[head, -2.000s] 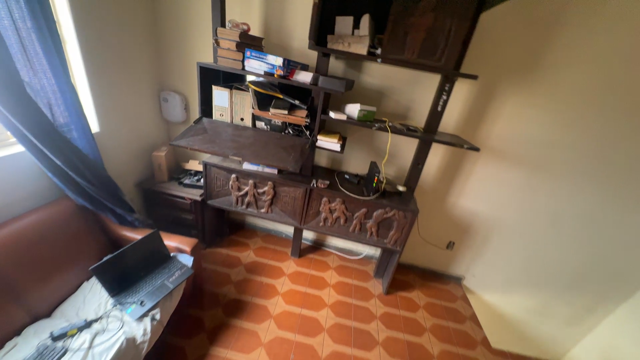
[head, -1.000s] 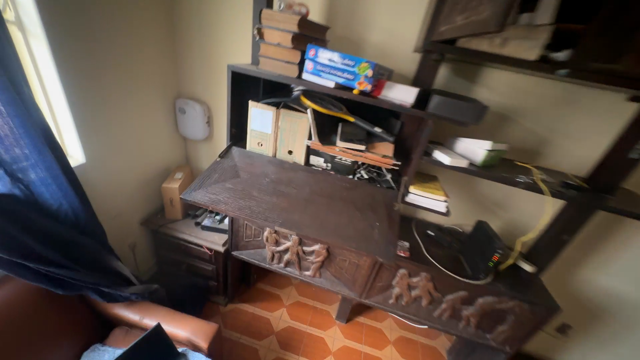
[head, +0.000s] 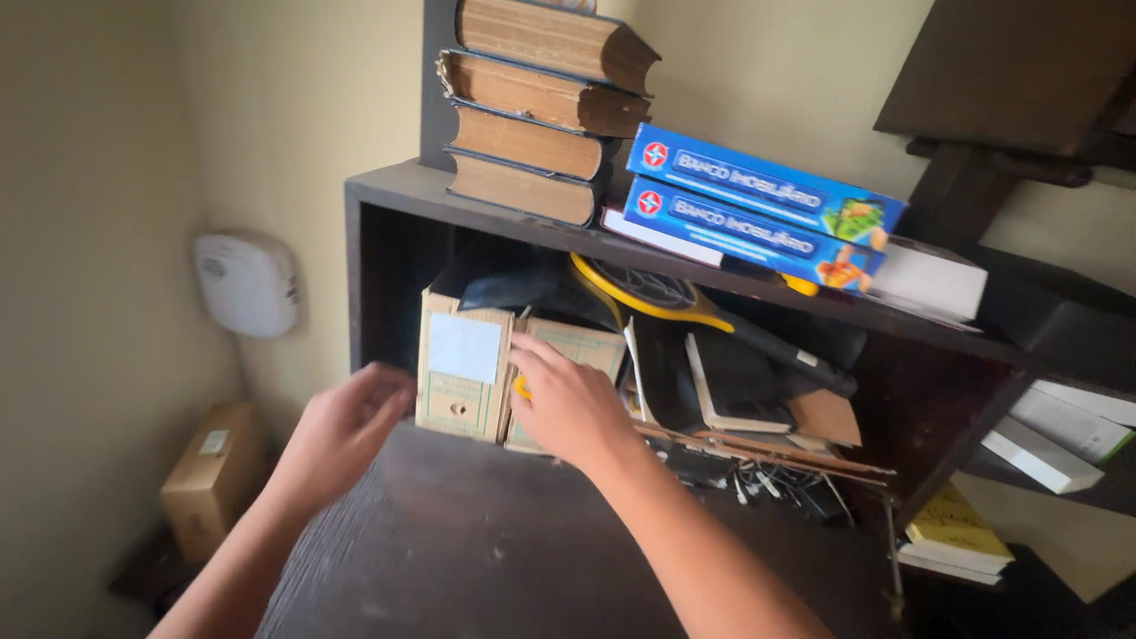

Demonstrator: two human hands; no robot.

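Note:
Two cardboard file boxes stand side by side in the dark wooden cabinet. The left file box (head: 461, 404) bears a pale label; the right file box (head: 581, 342) is partly hidden behind my right hand (head: 568, 399). That hand's fingertips reach the seam between the boxes, at the left one's right edge; whether they grip it is unclear. My left hand (head: 359, 430), blurred, is beside the left box's left side with its fingers bent and nothing visible in them. A dark, shiny item (head: 524, 288) lies over the boxes, next to a yellow and black racket (head: 652, 293).
Thick old books (head: 524, 138) and blue board game boxes (head: 754, 213) are stacked on the shelf above. The fold-down wooden panel (head: 461, 550) lies below my hands. Right of the boxes are a black notebook (head: 737, 382) and tangled cables (head: 772, 484). A cardboard box (head: 209, 479) stands lower left.
The view has moved much closer to the cabinet. Both my hands have come into view and are now at the file boxes; neither shows in the earlier frames.

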